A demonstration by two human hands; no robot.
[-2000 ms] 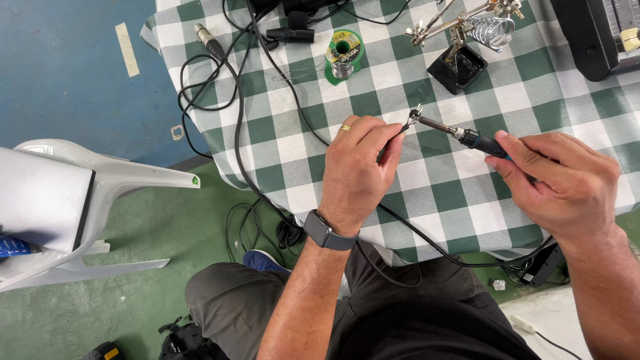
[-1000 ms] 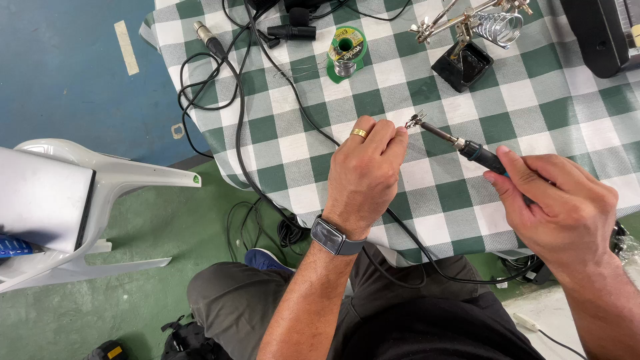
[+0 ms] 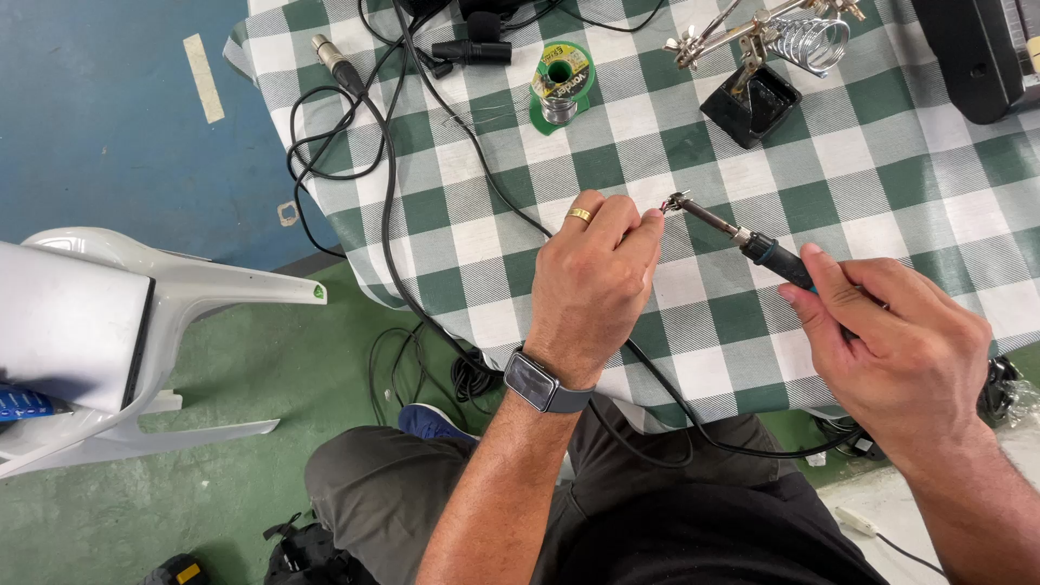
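My left hand (image 3: 597,280), with a ring and a wristwatch, pinches the end of a black cable (image 3: 662,370) between thumb and fingertips. Thin wires and a small metal connector part (image 3: 675,201) stick out past the fingertips. In my right hand (image 3: 894,333) is a soldering iron (image 3: 772,253), held by its dark handle, its tip at the connector part. Whether the tip touches the metal is too small to tell. A green spool of solder wire (image 3: 561,77) stands above my left hand, and a helping-hands stand with a black base (image 3: 751,104) and coiled iron holder (image 3: 811,45) lies above the iron.
A checked tablecloth (image 3: 715,284) covers the table. At upper left lie a cable with an XLR connector (image 3: 335,61) and a black connector (image 3: 473,53). A black device (image 3: 967,57) is at upper right. A white plastic chair (image 3: 219,280) holding a laptop-like panel (image 3: 73,325) stands left.
Both hands keep their holds on the cable end and the soldering iron. The iron stays close to the connector part throughout, with only small shifts of the hands.
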